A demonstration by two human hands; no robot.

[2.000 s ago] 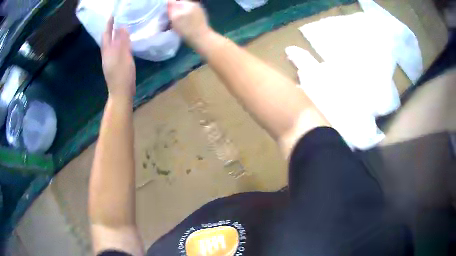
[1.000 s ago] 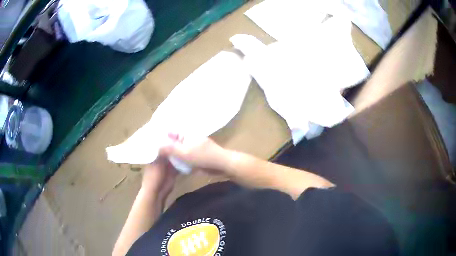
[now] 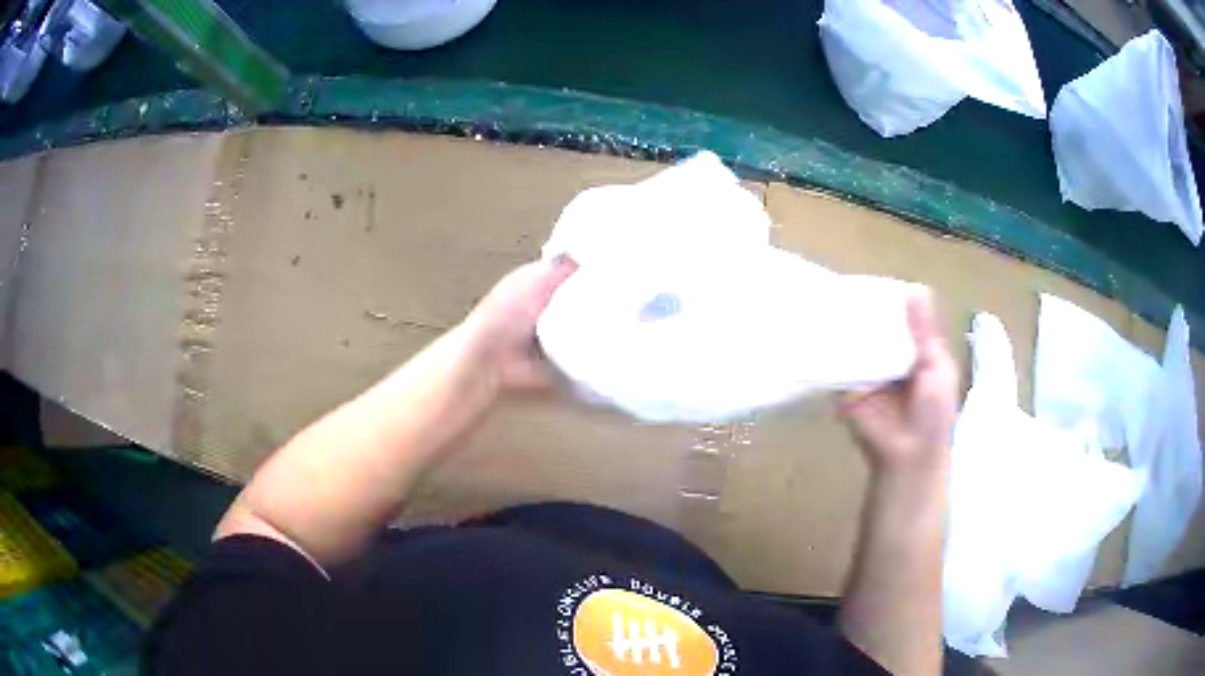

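Observation:
A white bag, bulging at its left part and flatter at its right, is held above the cardboard. A small grey spot shows near its middle. Whether a unit is inside cannot be told. My left hand grips the bag's left side. My right hand grips its narrow right end. The bag stack lies loose and crumpled at the right of the bench.
The cardboard sheet has stains and wrinkled tape. Beyond the green edge, two bagged units stand on the dark belt at the right. A white rounded unit is at the top. The guide bar is upper left.
The view has turned to the left. The white bag, flat one second ago, is now bulged and raised. My hands, together before, are now apart at its two ends.

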